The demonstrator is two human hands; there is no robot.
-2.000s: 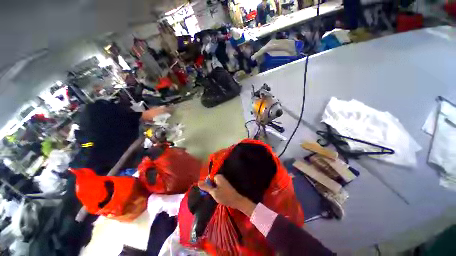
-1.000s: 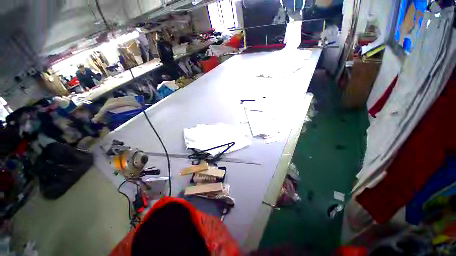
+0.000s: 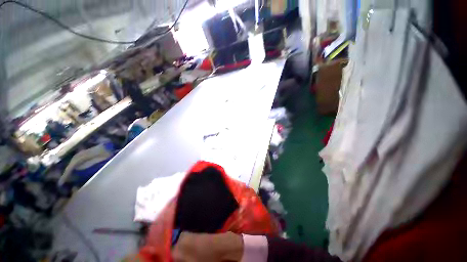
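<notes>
A red plastic bag (image 3: 253,207) bulges at the bottom centre, close in front of me. A dark cloth bundle (image 3: 205,202) shows in its open mouth. My right hand (image 3: 207,247) is at the bottom edge, blurred and partly cut off, closed on the near side of the bag. A pink cuff and a dark sleeve run from it to the right. A small bit of blue shows beside the hand. My left hand is not in view.
The long pale cutting table (image 3: 153,148) stretches ahead. White fabric (image 3: 156,197) lies left of the bag. Green floor (image 3: 299,179) runs along the right side, beside hanging white fabric (image 3: 394,128). Cloth heaps (image 3: 87,164) stand left.
The view has swung right along the table and floor. The red bag has come with me, now over the table's near part. My right hand, out of view one second ago, shows again.
</notes>
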